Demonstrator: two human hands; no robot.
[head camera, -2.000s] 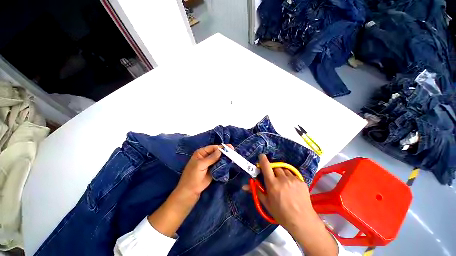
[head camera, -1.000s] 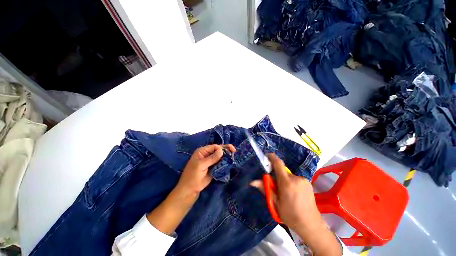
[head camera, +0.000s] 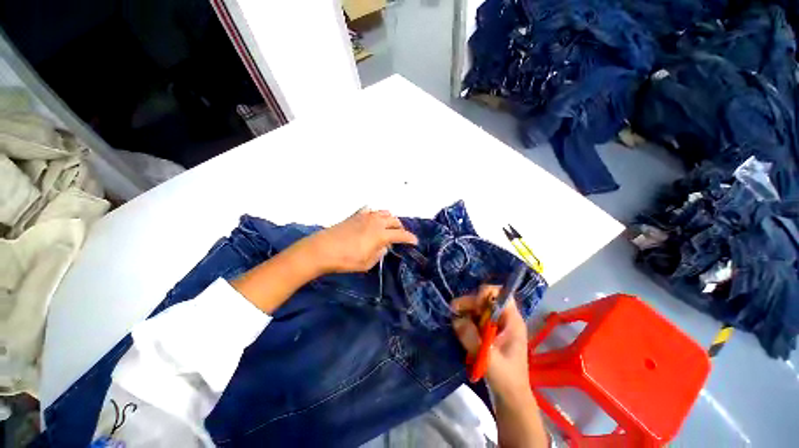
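Note:
The dark blue jeans (head camera: 315, 350) lie across the near part of the white table (head camera: 350, 149). My left hand (head camera: 368, 241) is at the bunched waist part, its fingertips closed on the denim edge. My right hand (head camera: 495, 328) is at the right end of the waist and holds the large scissors (head camera: 487, 337), blades pointing up and away, orange-red ring below. A pale thread or strip (head camera: 442, 254) curls over the waist between my hands. The small yellow thread snips (head camera: 524, 248) lie on the table beyond my right hand.
A red plastic stool (head camera: 644, 363) stands on the floor right of the table. Heaps of dark denim garments (head camera: 710, 105) lie on the floor beyond. Beige cloth (head camera: 44, 192) is at the left. A dark opening with a white frame is at the back left.
My left hand has moved slightly up and right over the waist, forearm turned flatter. My right hand has drawn down with the scissors. The camera view has shifted slightly.

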